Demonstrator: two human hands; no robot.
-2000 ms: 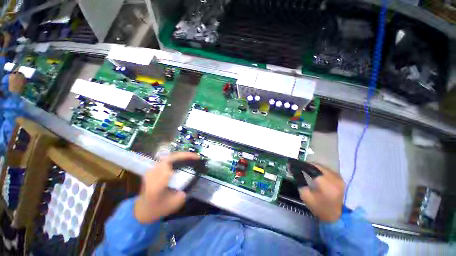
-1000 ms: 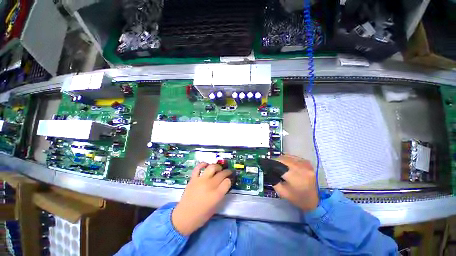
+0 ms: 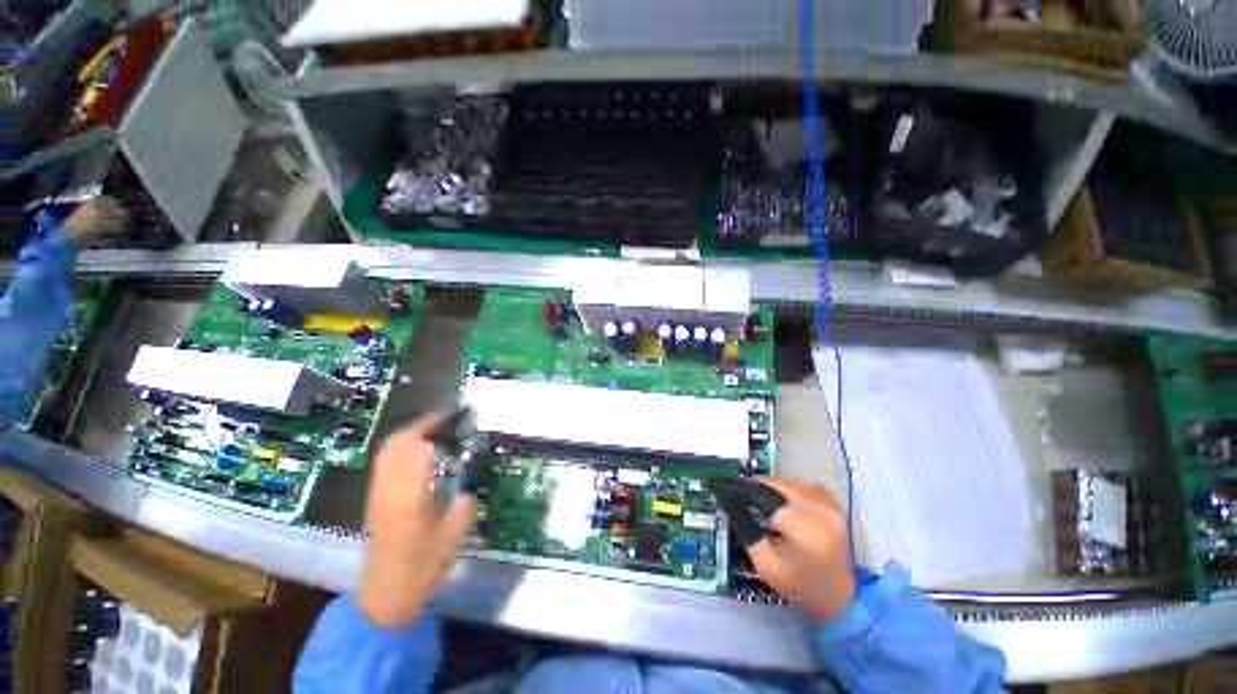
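Note:
A large green circuit board (image 3: pixel 522 325) lies across the conveyor in front of me, with a long white-silver heatsink (image 3: pixel 611 418) across its middle and a finned heatsink (image 3: pixel 665 296) at its far edge. My left hand (image 3: pixel 417 508) is over the board's left edge, blurred, with black finger cots on its fingertips; whether it holds a small part cannot be told. My right hand (image 3: pixel 800 542) is at the board's near right corner. Its black-cotted fingers are close together over the board edge, and what is between them cannot be seen.
Another board (image 3: pixel 224 332) lies to the left and part of one (image 3: pixel 1201 447) at the right edge. A white sheet (image 3: pixel 929 461) lies right of the middle board. Black bins (image 3: pixel 950 190) stand on the shelf behind the rail. A blue cord (image 3: pixel 817 203) hangs down. Another person's arm (image 3: pixel 34 305) is at far left.
My left hand has moved left, from the board's near parts to its left edge. My right hand has stayed near the right corner. The view has tilted up, showing more shelf.

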